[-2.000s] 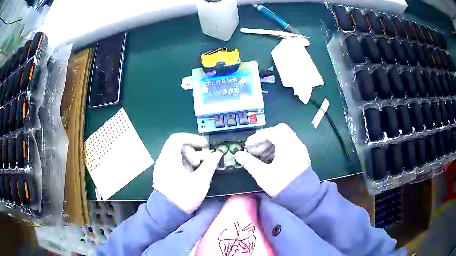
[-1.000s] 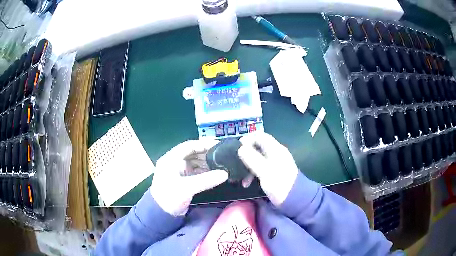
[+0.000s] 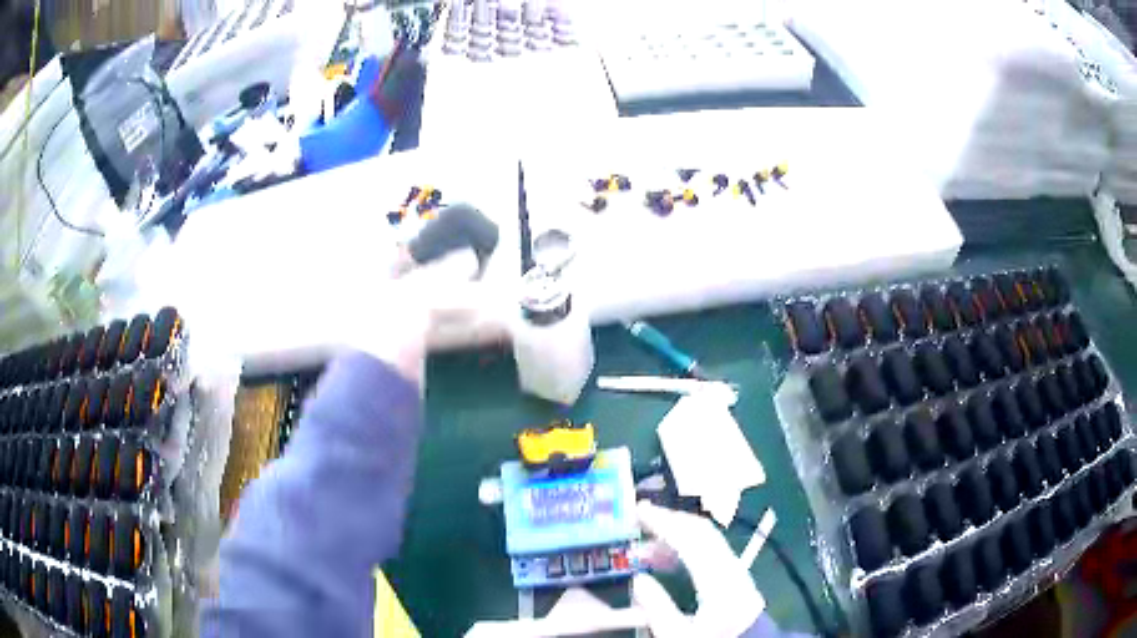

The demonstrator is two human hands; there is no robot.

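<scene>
My left hand [image 3: 418, 305], in a white glove and blurred, reaches forward over the white foam block [image 3: 773, 249] and holds the dark green-grey charging case [image 3: 454, 237] above it. My right hand [image 3: 698, 561], also gloved, is at the right side of the light blue earbud tester [image 3: 569, 511]; whether its fingers hold anything is unclear. The tester's screen is lit, and the yellow-and-black test cradle [image 3: 556, 442] sits at its far edge. A blurred white shape lies across the near side of the tester.
The dispenser bottle [image 3: 552, 355] stands behind the tester. Several loose earbuds [image 3: 671, 199] lie on the foam block. Trays of black cases stand at the left [image 3: 81, 474] and right [image 3: 960, 436]. A blue pen [image 3: 661, 345] and white cloth [image 3: 711, 455] lie right of the bottle.
The view has tilted up towards the back of the bench. My left hand has carried the case from in front of the tester to the foam block. My right hand has come off the case.
</scene>
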